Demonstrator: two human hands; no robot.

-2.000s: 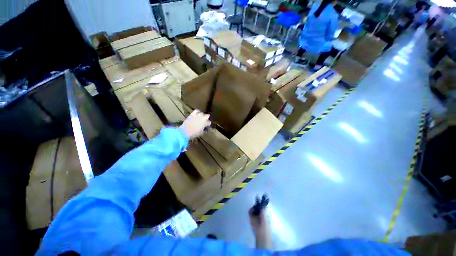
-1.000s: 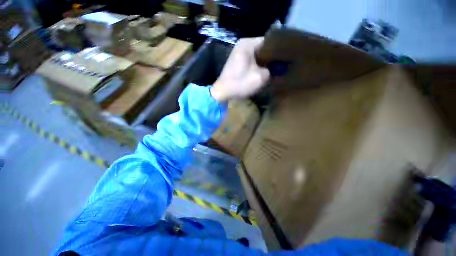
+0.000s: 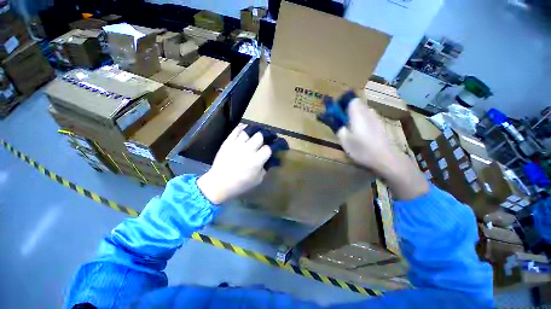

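Observation:
A large brown cardboard carton [image 3: 302,190] is in front of me, over the grey bin [image 3: 202,136]. One flap [image 3: 329,45] stands up at the back, and dark printing shows on the panel below it. A dark line runs along the near top edge. My left hand [image 3: 235,163], with black finger cots, has its fingers bent over the carton's near left edge. My right hand [image 3: 368,136], also with black finger cots, is slightly blurred over the right part of the carton. Its fingers are bent, and whether they grip or touch the cardboard is unclear.
Stacked cartons [image 3: 103,90] with yellow straps stand left of the bin. More cartons [image 3: 450,160] lie to the right, and an open carton [image 3: 356,223] is below the held one. Yellow-black tape [image 3: 241,250] crosses the floor. A white cabinet [image 3: 417,87] is at the back right.
The view has swung from the aisle to the bin. The carton now lies lower and more level. My left hand has moved down to its near edge; my right hand has come up over it.

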